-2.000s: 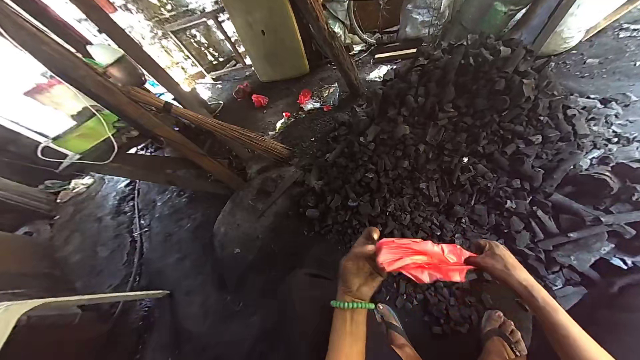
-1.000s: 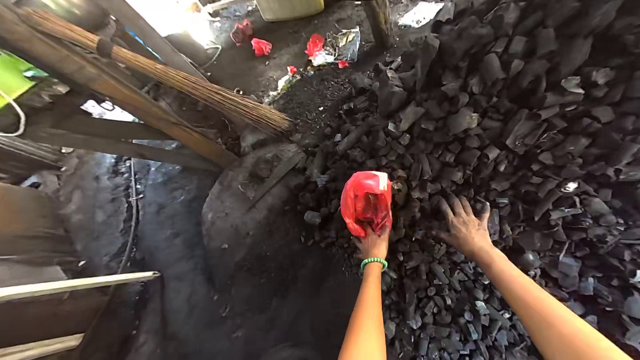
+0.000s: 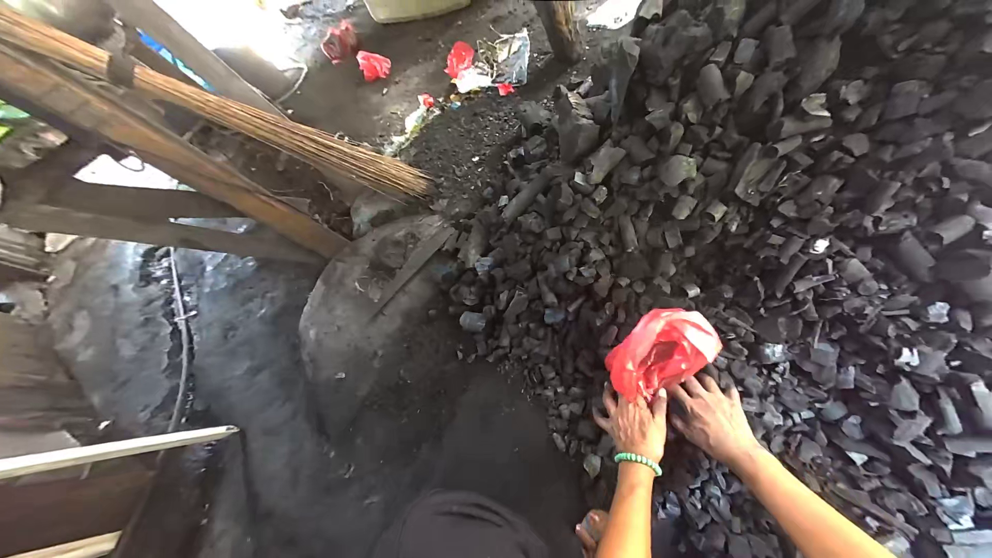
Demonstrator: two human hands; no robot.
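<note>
A red plastic bag (image 3: 668,347) rests low over the heap of charcoal (image 3: 682,178), its mouth partly open toward me. My left hand (image 3: 637,425), with a green bead bracelet (image 3: 638,463) at the wrist, grips the bag's near edge. Close beside it, my right hand (image 3: 713,415) lies palm down with fingers spread at the bag's lower right edge. Whether the right fingers hold plastic or charcoal is hidden.
A stick broom (image 3: 287,136) leans over a wooden beam (image 3: 194,167) at upper left. Beside the heap lies a large flat stone (image 3: 349,302). Red plastic scraps (image 3: 374,66) litter the ground behind. A pale wooden slat (image 3: 116,452) juts in at lower left.
Two seconds ago both hands stretched the red bag flat above the charcoal. One second ago the left hand held it apart from the right; now bag and both hands are together.
</note>
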